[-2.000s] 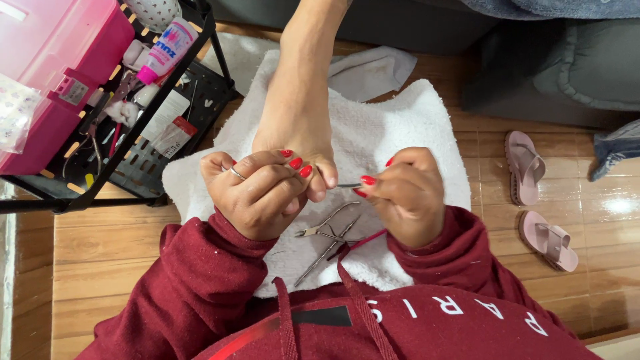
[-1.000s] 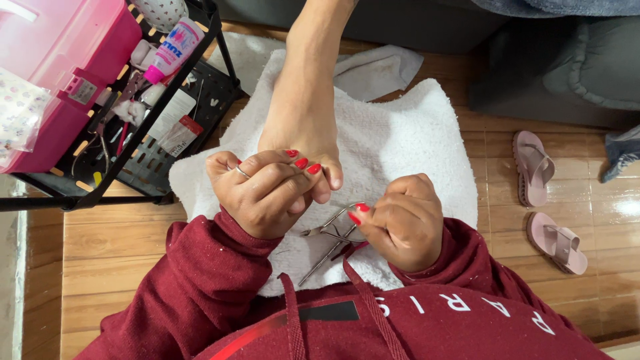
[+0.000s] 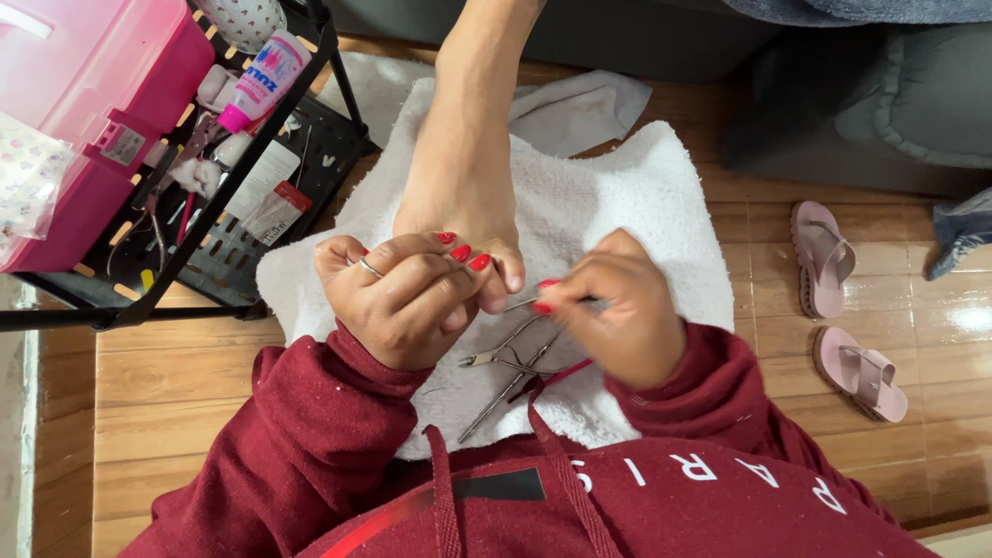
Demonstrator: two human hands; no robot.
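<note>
Another person's bare foot rests on a white towel in front of me. My left hand is closed around its toes, fingertips over their tops. In my right hand, slightly blurred, a thin metal nail tool is pinched between thumb and fingers, its tip close to the toe beside the big toe; contact cannot be told. Below, on the towel, lie metal cuticle nippers, a slim metal tool and a dark pink stick, partly hidden.
At left stands a black cart holding a pink plastic case, a plastic bottle, cotton and tools. Pink sandals lie on the wooden-look floor at right. A grey cloth lies behind the towel, near dark grey furniture.
My right hand with the metal tool drew back from the toes, turning, and now has the tool's tip near them again. My left hand keeps its hold on the toes.
</note>
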